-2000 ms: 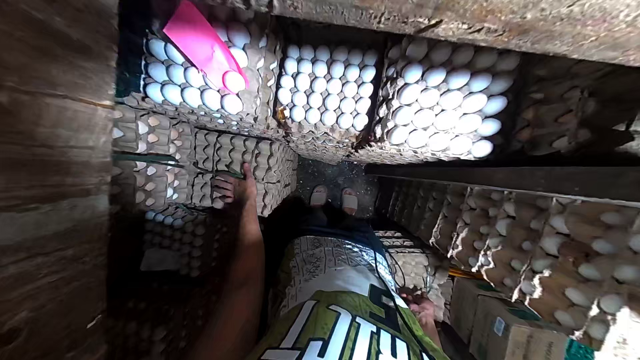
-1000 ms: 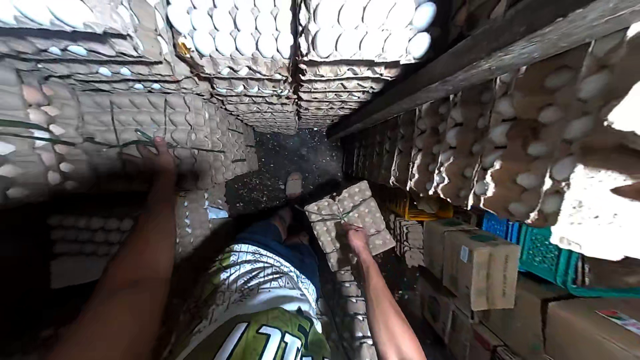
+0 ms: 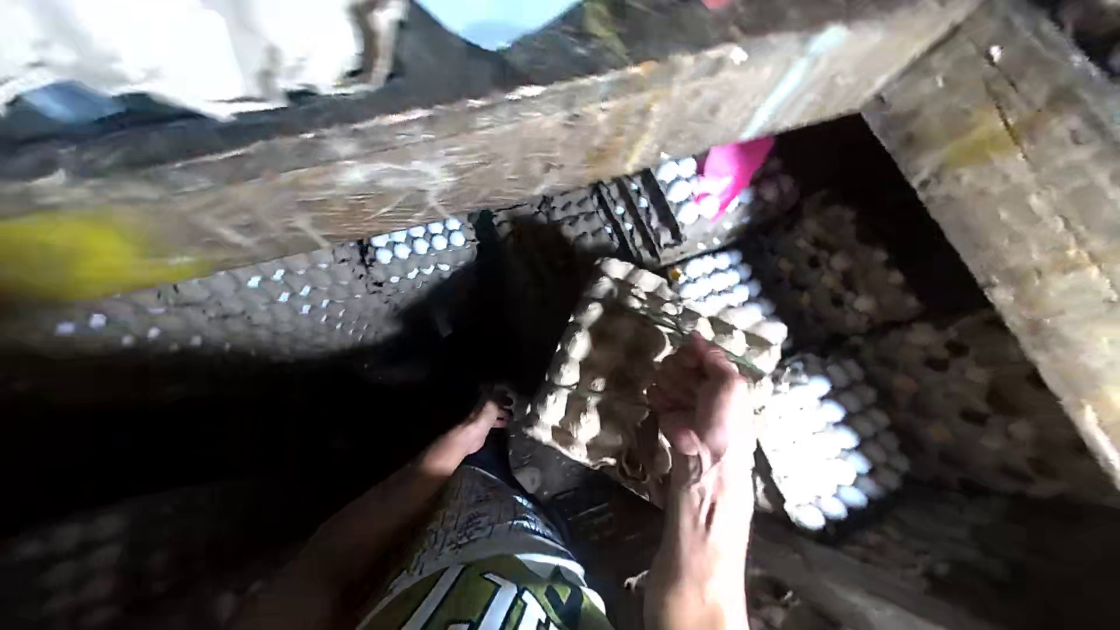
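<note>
My right hand (image 3: 700, 402) is closed on the green string around a bundle of pulp egg trays (image 3: 582, 385), held tilted in front of me near the middle of the view. The top tray shows its molded cups. To the left of the bundle and lower, my left hand (image 3: 492, 411) is in front of my body beside a dark area. What it holds, if anything, is too small and dark to tell. White eggs in trays (image 3: 827, 446) lie just right of the bundle.
A thick wooden beam (image 3: 490, 149) crosses the upper view and meets a wooden post (image 3: 1032, 219) at the right. Stacked egg trays (image 3: 262, 306) stand behind at the left. A pink sheet (image 3: 733, 175) lies on eggs near the beam. Deep shadow covers the lower left.
The view has swung round strongly. My right hand has raised the tied tray bundle, which hung lower a second ago. My left hand has left the tied stack it touched then.
</note>
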